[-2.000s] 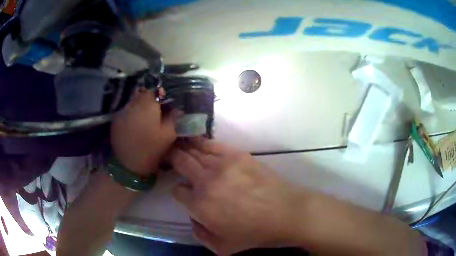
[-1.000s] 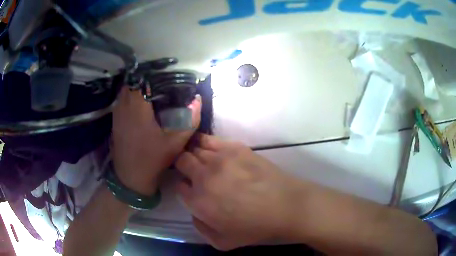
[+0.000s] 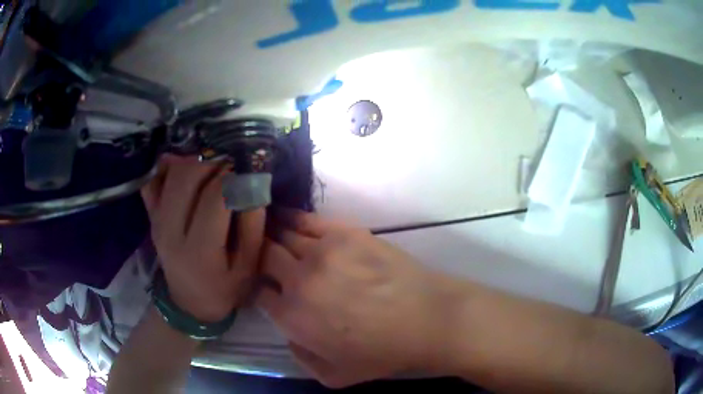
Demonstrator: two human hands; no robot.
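Observation:
Dark purple cloth [image 3: 69, 250] lies at the left. A dark edge of cloth [image 3: 298, 173] with frayed threads shows right of the thread tension discs [image 3: 247, 142]. My left hand [image 3: 208, 231], with a green bangle at the wrist, is partly behind the tension parts, its fingers over the dark cloth. My right hand [image 3: 347, 296] lies beside it, thumb and fingertips closed on the cloth's near edge. The needle and presser foot are hidden behind the machine head [image 3: 231, 61].
A curved metal bar [image 3: 85, 202] crosses the left. White scraps [image 3: 561, 165], green and yellow snips [image 3: 661, 202], a tan paper tag [image 3: 694, 208] and a narrow tape [image 3: 614, 262] lie at the right. Pale cloth folds [image 3: 81, 323] hang at the lower left.
The view has shifted, so the machine head sits higher and further left. My left fingers have drawn back from the cloth's right edge, and more of that dark edge shows. My right hand stays close by.

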